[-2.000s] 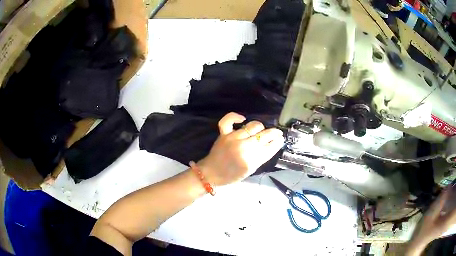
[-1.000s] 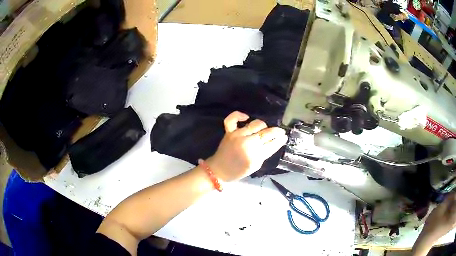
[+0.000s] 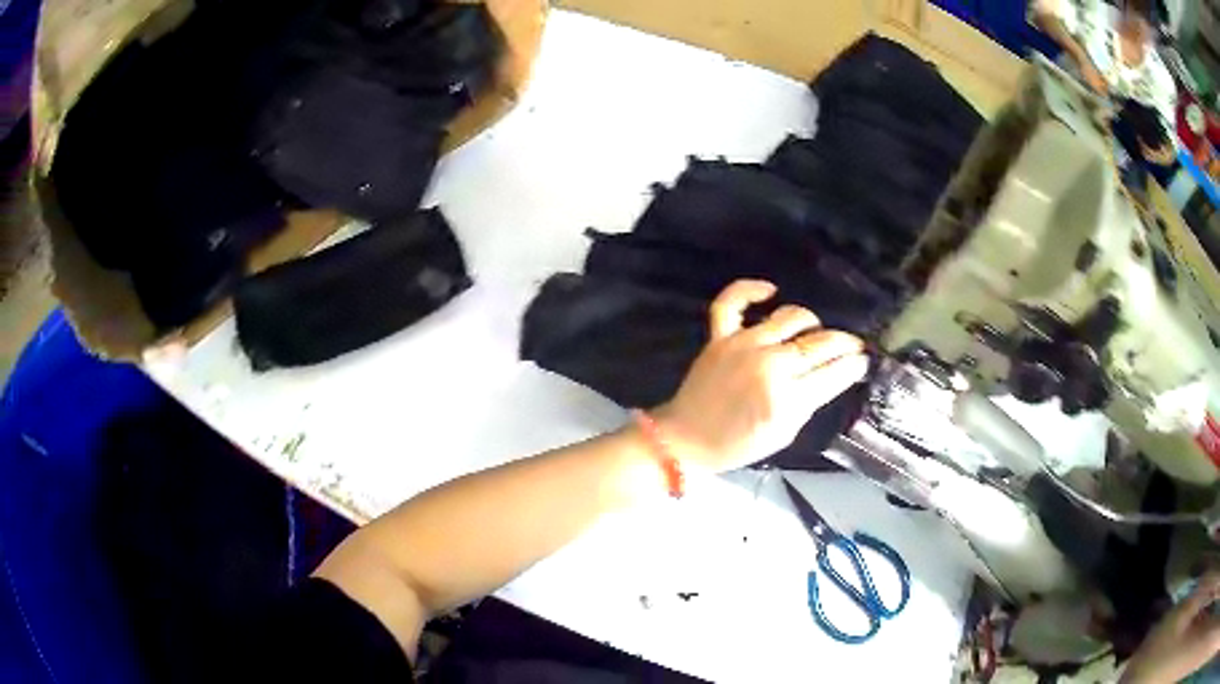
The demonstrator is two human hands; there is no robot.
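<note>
My left hand [image 3: 763,388] lies on a black fabric workpiece [image 3: 609,334], its fingertips close to the presser foot [image 3: 903,381] of the sewing machine [image 3: 1057,201]. The hand presses the cloth from above, with the thumb bent inward. Behind it, overlapping black sewn pieces [image 3: 856,160] with a jagged edge spread over the white top. My right hand [image 3: 1184,641] is cut off at the right edge, beyond the machine arm; what its fingers do is hidden. Scissors [image 3: 852,575] with dark blue handles lie beside the machine arm.
A cardboard box [image 3: 100,314] of black pieces stands at upper left. One loose black piece [image 3: 355,291] lies on the white table [image 3: 495,434] beside it. Blue material [image 3: 54,481] is below left. A person [image 3: 1131,60] is at the upper right. Dark scraps lie near the scissors.
The view has turned, so the table, box and machine sit further right in the picture. My left hand stays on the fabric near the presser foot. My right hand remains at the right edge.
</note>
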